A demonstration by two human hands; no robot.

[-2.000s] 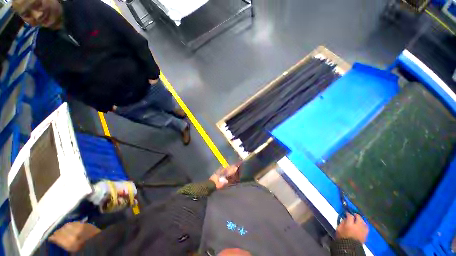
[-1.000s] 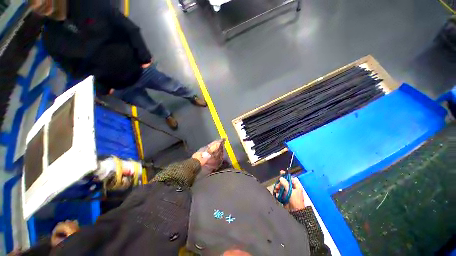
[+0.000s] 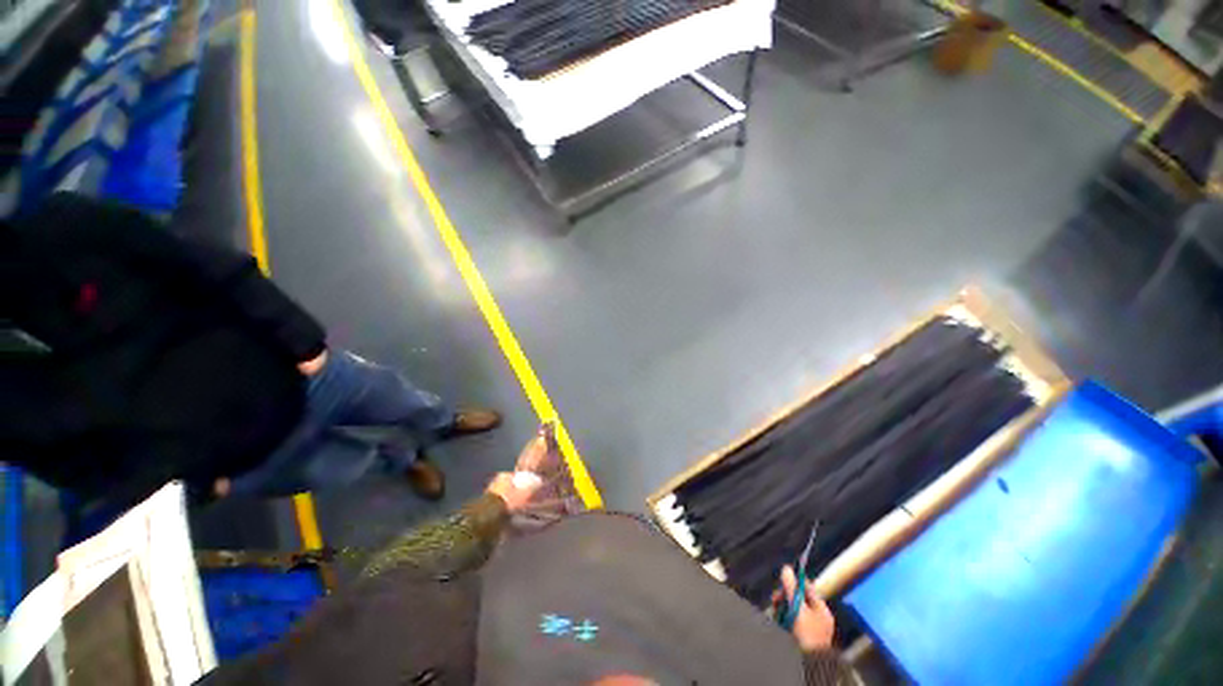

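My left hand point(image 3: 507, 488) is held out in front of my body, closed on a small crumpled plastic bag point(image 3: 547, 499) with brownish contents. My right hand point(image 3: 810, 622) is low at the right and holds the teal-handled scissors point(image 3: 801, 586) by the loops. The thin blade points up and away from me, over the tray of black strips. My fingers partly cover the handles.
A shallow wooden tray of long black strips point(image 3: 872, 442) lies ahead right, beside a blue machine surface point(image 3: 1033, 550). A person in dark clothes point(image 3: 148, 349) stands left, near a white-framed board point(image 3: 175, 590). A white-covered metal table point(image 3: 617, 101) stands ahead. A yellow line point(image 3: 470, 275) crosses the floor.
The view has moved forward past the green belt. The right hand with the scissors has come away from the machine edge. More of the white-covered table shows. Both hands keep their holds.
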